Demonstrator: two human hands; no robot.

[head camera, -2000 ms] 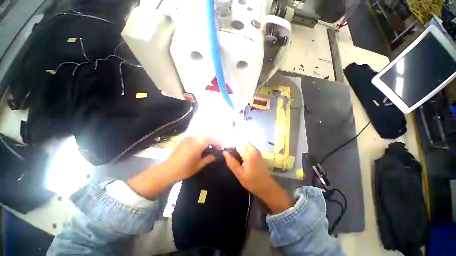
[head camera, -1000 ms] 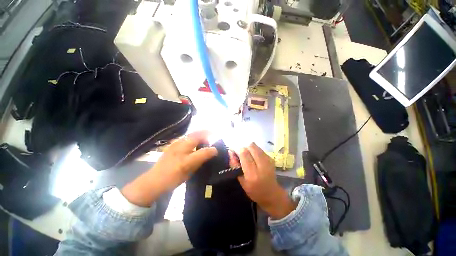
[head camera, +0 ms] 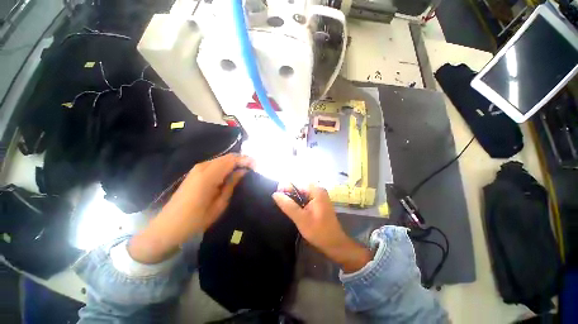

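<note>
A black garment piece (head camera: 253, 253) with a small yellow sticker lies in front of me, its far end at the needle area of the white sewing machine head (head camera: 253, 69). My left hand (head camera: 206, 190) holds its upper left edge, slightly blurred. My right hand (head camera: 312, 215) pinches its upper right edge between thumb and fingers. White glare hides the needle, the presser foot and some fingertips.
Stacked black pieces (head camera: 146, 152) with yellow stickers lie left of the machine. A taped metal plate (head camera: 339, 152) is right of the needle. A cable with a small connector (head camera: 411, 209) lies on the grey mat. Two black pieces (head camera: 521, 237) and a white-framed tablet (head camera: 529, 63) are at right.
My hands have moved apart, the left one outward. The black piece has shifted left and lies flatter; the folded edge with pale stitches between my hands no longer shows.
</note>
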